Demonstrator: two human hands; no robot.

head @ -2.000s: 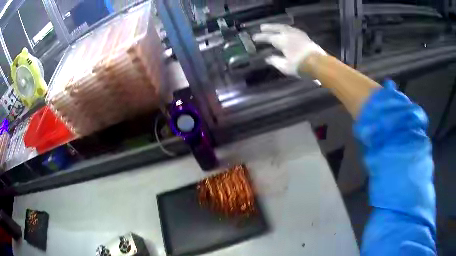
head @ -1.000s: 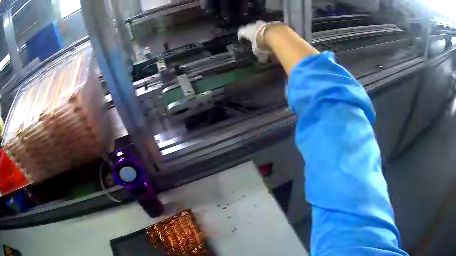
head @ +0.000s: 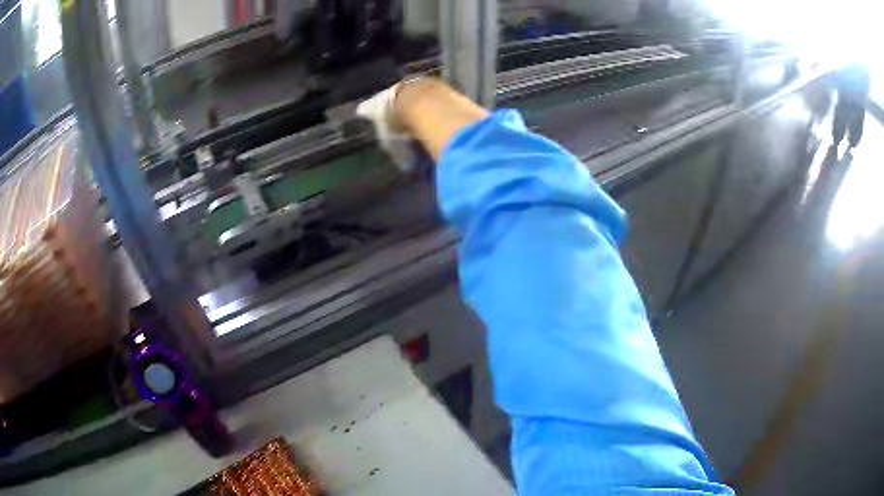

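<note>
My right hand (head: 390, 124), in a white glove with a blue sleeve, reaches into the automated machine (head: 291, 184) with its metal rails and green bed. The hand is blurred and small, and its fingers are partly hidden against the dark machine parts, so I cannot tell whether it holds anything. My left hand is not in view. A heap of copper coils (head: 264, 470) lies at the bottom edge of the view, cut off by it.
The light-grey bench (head: 388, 426) has small dark specks on it. A purple device (head: 174, 387) stands at its back edge. A tall translucent tray stack (head: 48, 291) is at the left. An upright metal post (head: 126, 174) stands before the machine. A distant person (head: 850, 102) is at the upper right.
The view has swung to the right, so the bench, coils and purple device sit further left and lower. My gloved hand has reached deeper along the machine since the earliest frame.
</note>
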